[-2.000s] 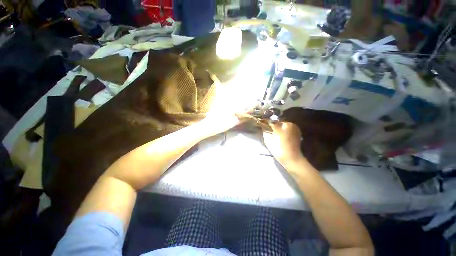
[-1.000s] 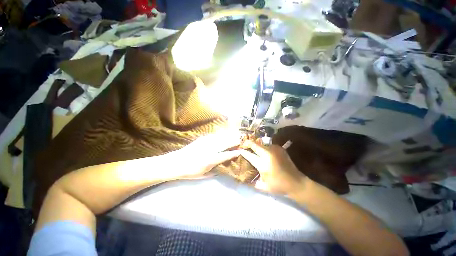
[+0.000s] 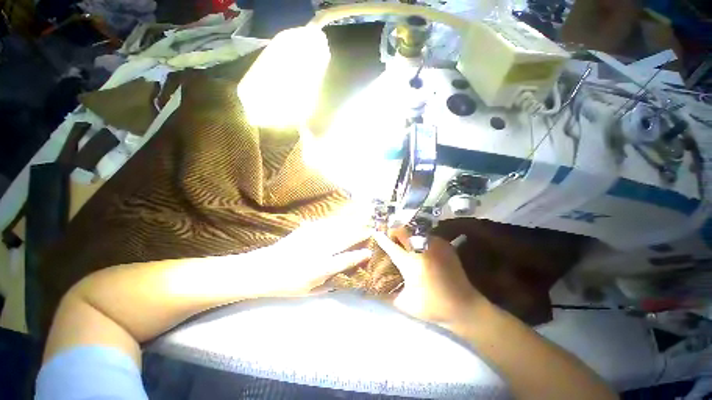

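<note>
The brown corduroy piece (image 3: 226, 176) lies in folds across the left of the table and runs to the needle area. A dark brown part of the cloth (image 3: 515, 262) lies right of the needle. My left hand (image 3: 312, 254) is glare-lit and rests on the corduroy left of the presser foot (image 3: 381, 217). My right hand (image 3: 429, 273) grips the cloth edge just in front of the foot. A thin white stick (image 3: 458, 241) sticks out beside my right hand. The white sewing machine (image 3: 539, 187) has a blue stripe. Glare hides the needle and my left fingertips.
A glowing lamp (image 3: 287, 78) hangs left of the machine head. A white box (image 3: 511, 62) sits on the machine. A long black strip (image 3: 47, 234) and cut fabric pieces (image 3: 121, 105) lie at the left. A slim dark tool (image 3: 589, 307) lies at the right. Ruled markings run along the front table edge (image 3: 328, 380).
The view has moved closer to the machine. My hands have come together at the presser foot, and my left hand now lies flatter on the cloth. A short fold of corduroy shows between them.
</note>
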